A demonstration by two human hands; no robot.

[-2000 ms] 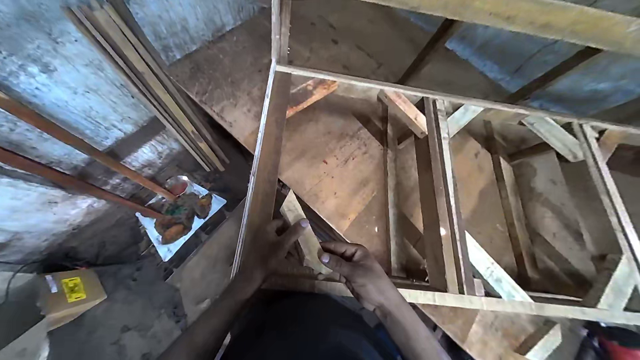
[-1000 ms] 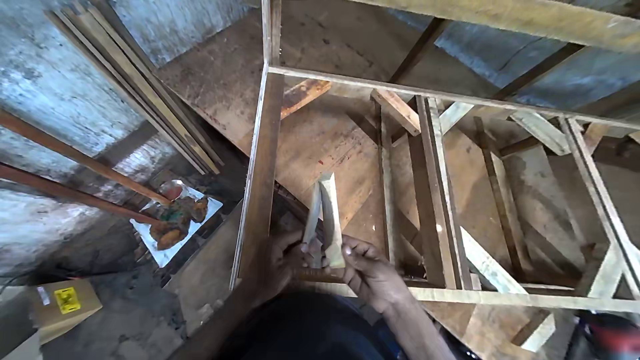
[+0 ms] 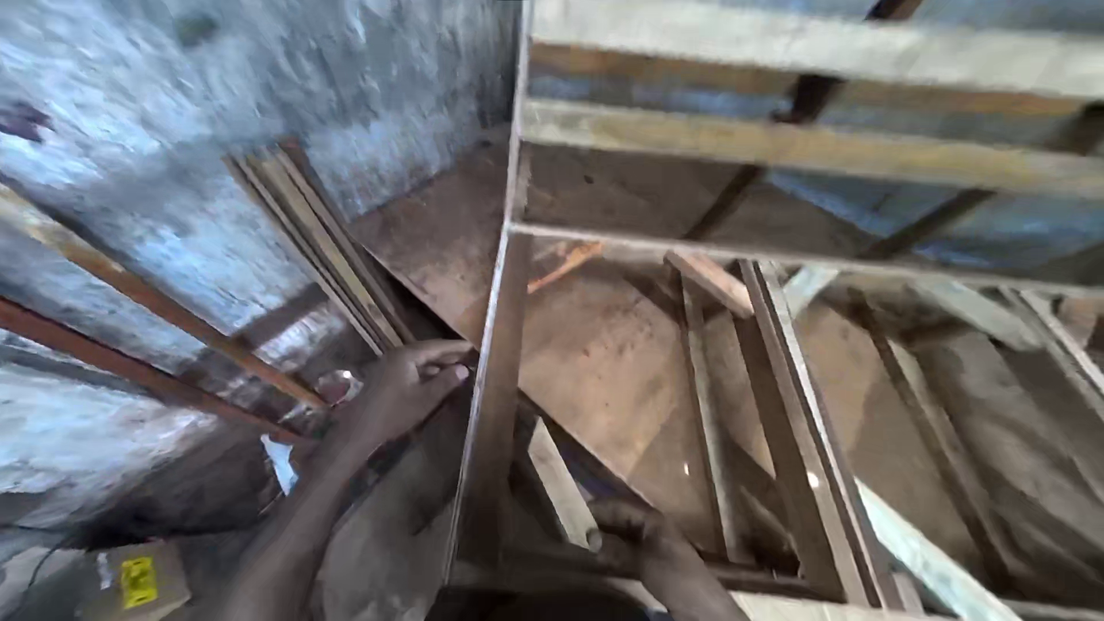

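My left hand (image 3: 423,379) is just outside the left rail (image 3: 496,371) of a wooden frame, its fingers bent and its thumb tip close to the rail. Whether anything is between those fingers cannot be told. Inside the frame's lower left corner, my right hand (image 3: 642,539) grips the lower end of a short, pale wood block (image 3: 561,487) with an angled upper end. The block leans up and to the left. Blur and shadow hide part of the right fingers.
Diagonal wooden braces (image 3: 711,280) and crosspieces (image 3: 806,431) span the frame on the right. Long wood strips (image 3: 315,246) lean on the wall at left, near two reddish poles (image 3: 155,379). A cardboard box (image 3: 142,582) sits at lower left.
My left hand has moved left, out over the outer side of the rail. One second ago both hands were together at two pale wood pieces. The view has shifted.
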